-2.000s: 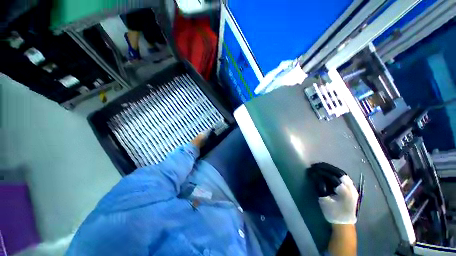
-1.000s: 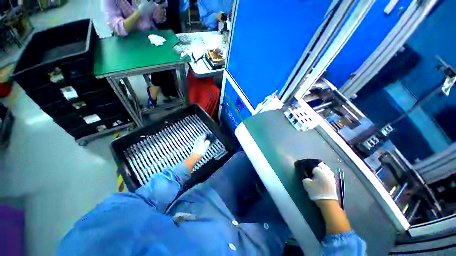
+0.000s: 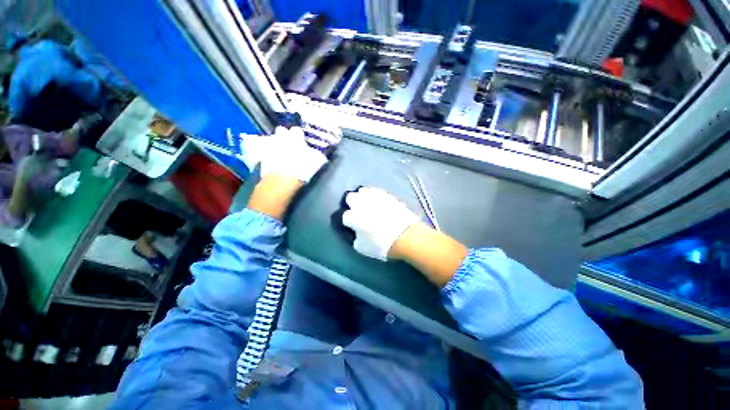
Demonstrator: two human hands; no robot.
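My left hand (image 3: pixel 290 158), in a white glove, is at the bench's far left corner, touching or just beside a small group of silvery parts (image 3: pixel 322 136) by the rail. Its fingertips are blurred, and I cannot tell if it holds anything. My right hand (image 3: pixel 378 223), also gloved, rests on the grey-green bench (image 3: pixel 512 232), closed over a black part (image 3: pixel 347 215). Only the part's dark edge shows past the fingers. Thin tweezers (image 3: pixel 422 198) lie on the bench just beyond my right hand.
A pale rail (image 3: pixel 480 150) runs along the bench's far edge, with the machine fixture (image 3: pixel 440 80) behind it. Silvery rows in the parts tray (image 3: pixel 264 320) show below my left forearm. A green table (image 3: pixel 68 216) and people in blue and pink sleeves are at the left.
The view has swung toward the machine. My left hand has moved from the parts tray up to the bench corner by the rail. My right hand stays on the bench over the black part.
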